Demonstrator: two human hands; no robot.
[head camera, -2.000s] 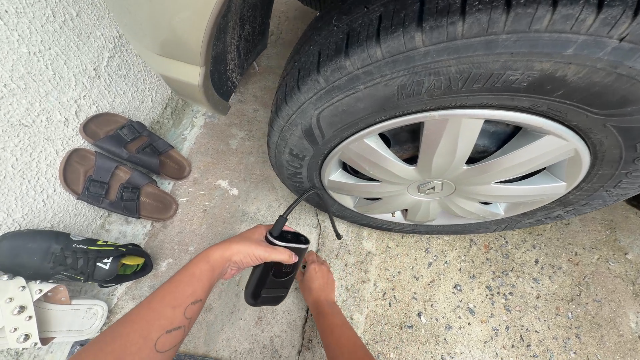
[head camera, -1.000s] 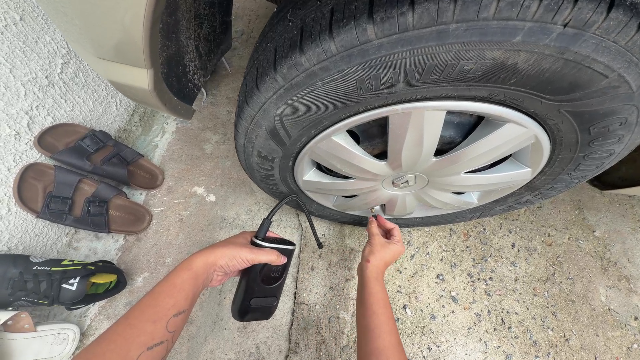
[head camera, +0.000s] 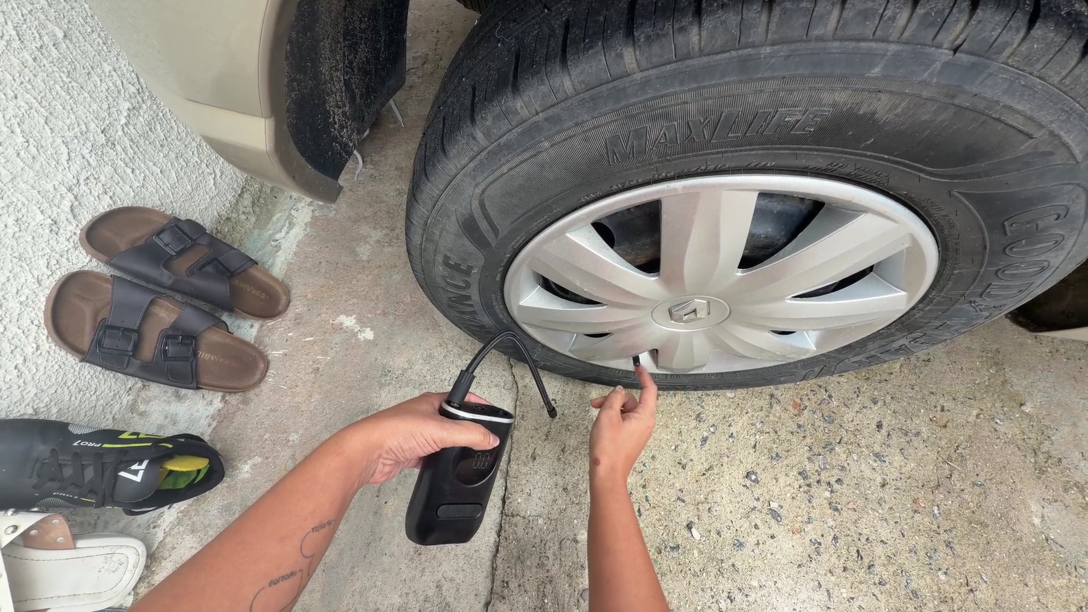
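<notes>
My left hand (head camera: 416, 438) is closed around a black portable tire inflator (head camera: 455, 484) with a lit display. From its top a short black air hose (head camera: 518, 348) arches over to the right, its end (head camera: 552, 411) hanging free. My right hand (head camera: 625, 416) is by the lower rim of the silver hubcap (head camera: 688, 255), its index finger stretched to the small black valve stem (head camera: 636, 360) and the other fingers curled. Nothing shows in that hand. Around the hubcap is the black rubber tire (head camera: 722, 127).
At left on the concrete floor (head camera: 807, 493) lie a pair of brown and black sandals (head camera: 161, 297), a black sports shoe (head camera: 102, 467) and a white sandal (head camera: 72, 569), beside a rough white wall (head camera: 76, 153). The beige car bumper (head camera: 221, 93) juts in at the upper left.
My right hand has gone from beside the inflator to the hubcap's lower rim. Its fingertips were pinched there a second ago; now the index finger is extended. My left hand still holds the inflator.
</notes>
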